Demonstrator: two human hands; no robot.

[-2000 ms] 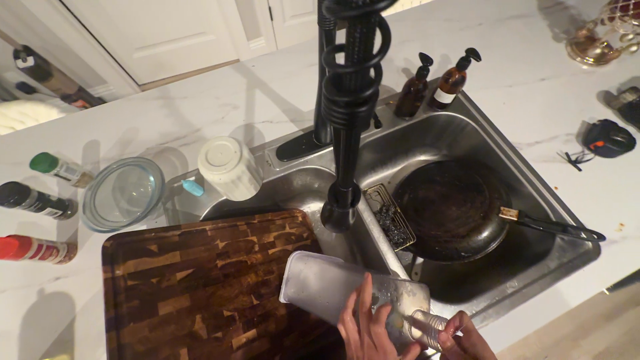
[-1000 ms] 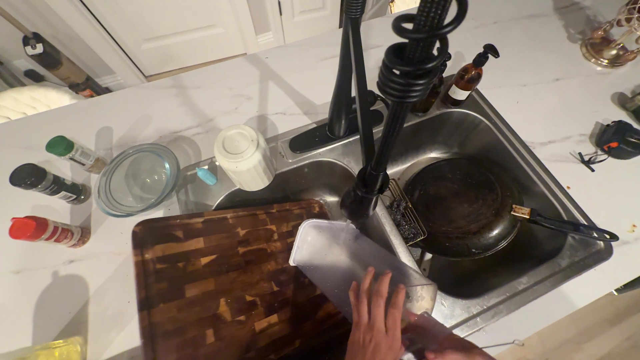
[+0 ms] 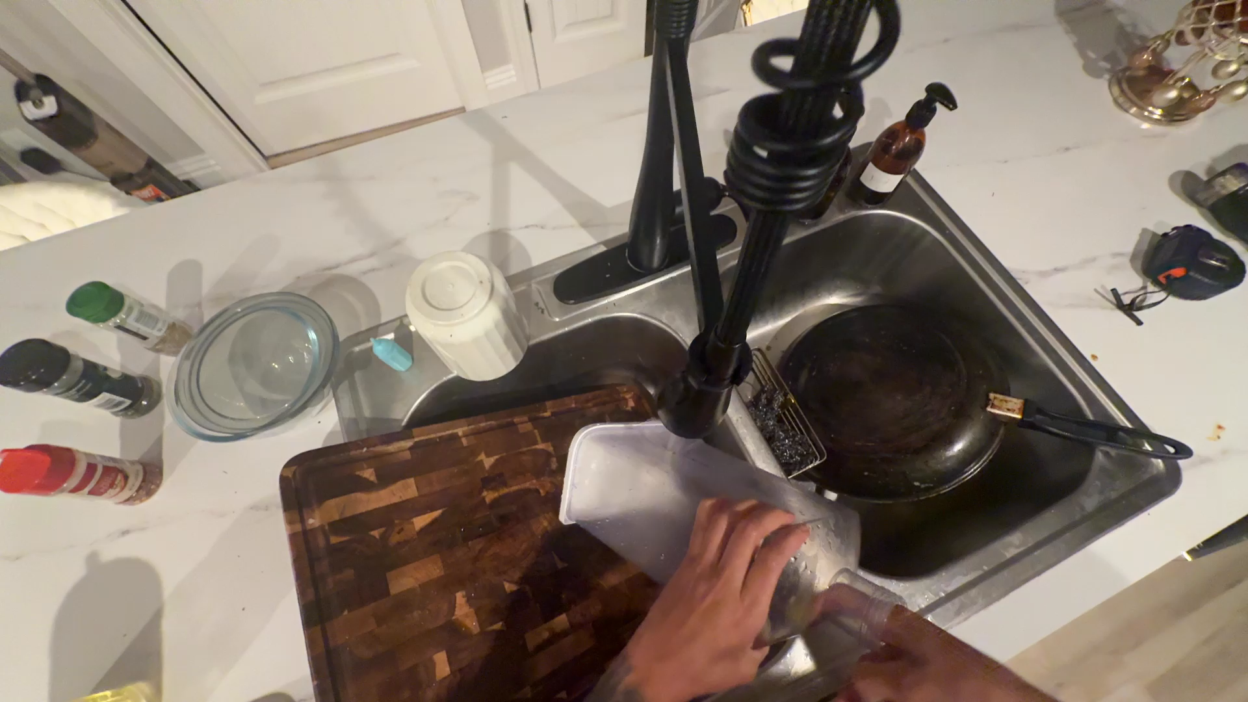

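A translucent white plastic container (image 3: 634,478) is tilted over the right edge of the wooden cutting board (image 3: 458,546) and the sink divider, below the black faucet's spray head (image 3: 694,395). My left hand (image 3: 717,595) holds it, fingers bent over its near part; the thumb is not clearly seen. My right hand (image 3: 907,648), blurred, is at the container's near end, closed around a clear ribbed object (image 3: 863,604) whose kind I cannot tell. In the right basin lies a dark frying pan (image 3: 887,400), with a wire caddy (image 3: 785,414) holding a metal scrubber beside it.
A white ribbed cup (image 3: 468,317) stands upside down at the sink's back left, near a small blue item (image 3: 392,354). Left are a glass bowl (image 3: 253,366) and spice bottles (image 3: 73,473). Pump bottles (image 3: 892,151) stand behind the sink; a tape measure (image 3: 1191,263) lies right.
The view has shifted slightly. My left hand stays on the container, while my right hand and the ribbed object have moved about at its near end.
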